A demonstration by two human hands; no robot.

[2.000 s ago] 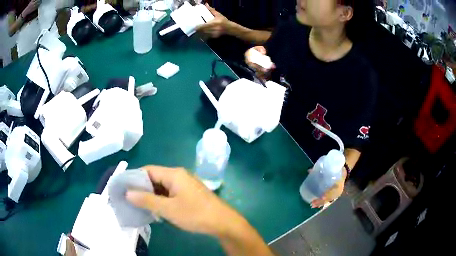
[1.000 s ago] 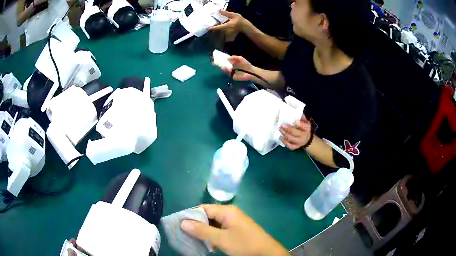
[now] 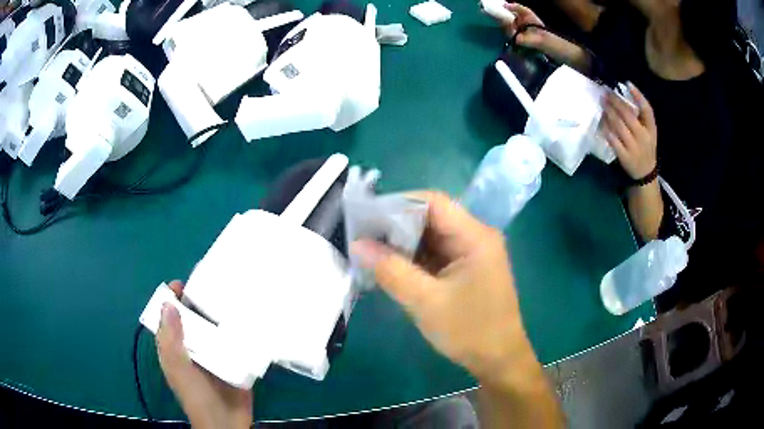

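Note:
A white security camera (image 3: pixel 268 289) is in front of me, with its black ball (image 3: pixel 322 205) at the far end and a white antenna (image 3: pixel 314 194) beside the ball. My left hand (image 3: pixel 197 369) grips the white bracket end at the lower left. A thin black cord hangs beside that hand. My right hand (image 3: pixel 461 276) holds a folded grey-white cloth (image 3: pixel 381 222) between thumb and fingers, at the right side of the black ball. The cloth is blurred, and I cannot tell whether it touches the ball.
Several white cameras (image 3: pixel 322 75) lie on the green mat (image 3: pixel 126 276) at the upper left. A squeeze bottle (image 3: pixel 503 184) stands right of my right hand; another bottle (image 3: pixel 643 275) is near the table edge. A person's hand (image 3: pixel 632 134) is on another camera (image 3: pixel 565 117). A white block (image 3: pixel 431 12) lies far back.
The view has shifted, so the table things appear further right. My left hand now shows clearly on the bracket. My right hand and the cloth have moved up beside the black ball.

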